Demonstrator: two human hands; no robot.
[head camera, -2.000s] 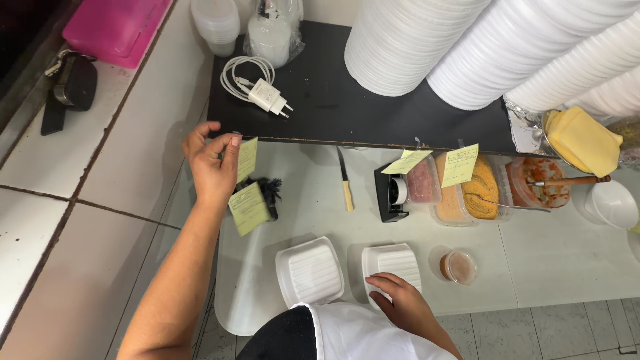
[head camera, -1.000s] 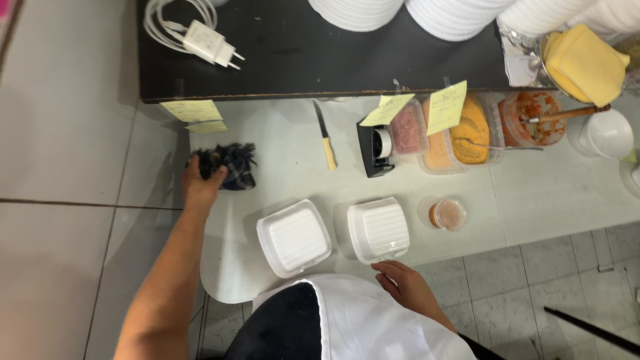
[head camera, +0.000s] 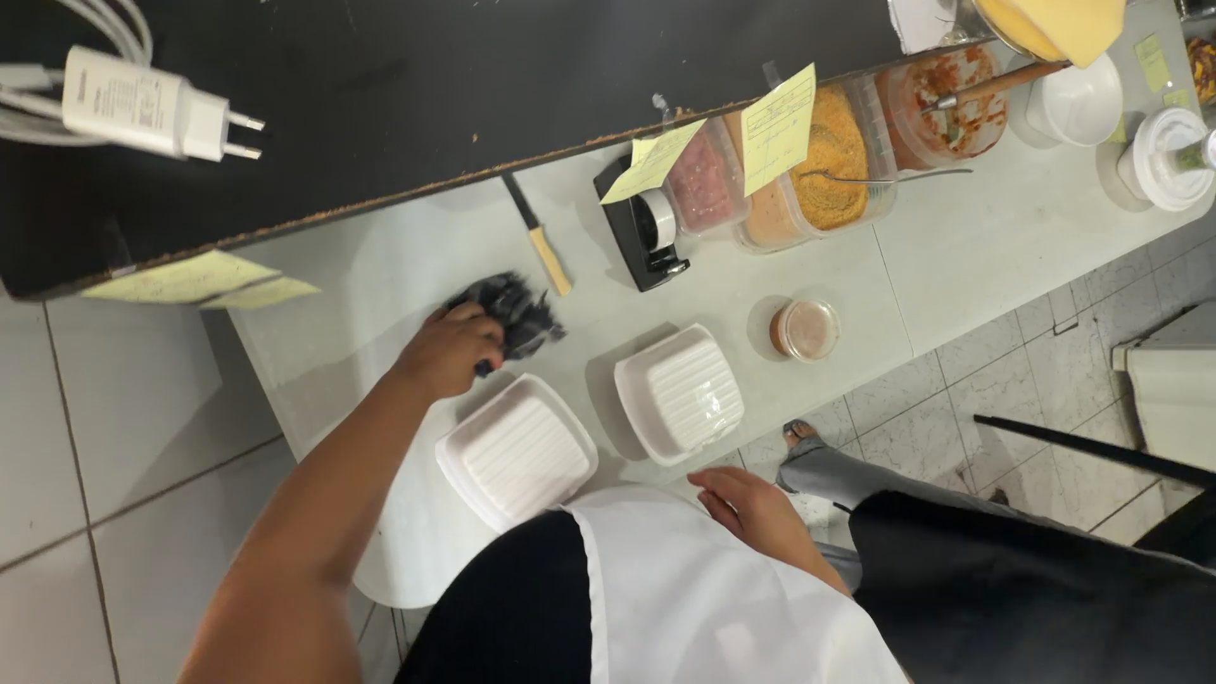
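Observation:
My left hand (head camera: 454, 350) grips a bunched black cloth or plastic (head camera: 518, 313) on the white table, above two white foam food boxes. The left box (head camera: 518, 451) is just below that hand. The right box (head camera: 680, 394) lies beside it, its ribbed face up. Near the right box's lower edge, my right hand (head camera: 750, 503) rests by my white apron with fingers slightly curled, holding nothing visible. A lidded small tub (head camera: 806, 330) stands right of the boxes. A knife with a light handle (head camera: 549, 259) lies above the black bundle.
A black shelf (head camera: 380, 85) with a white charger (head camera: 142, 104) overhangs the table's far side. A tape dispenser (head camera: 638, 233), an orange powder tub (head camera: 831, 171), a red-stained tub (head camera: 940, 104) and a white bowl (head camera: 1078, 100) stand along it. At right, a person in dark clothing (head camera: 988, 589) is close by.
My left hand has gone from the yellow notes at the shelf edge down to the black bundle, which has since moved right toward the knife. A person has come into view at right.

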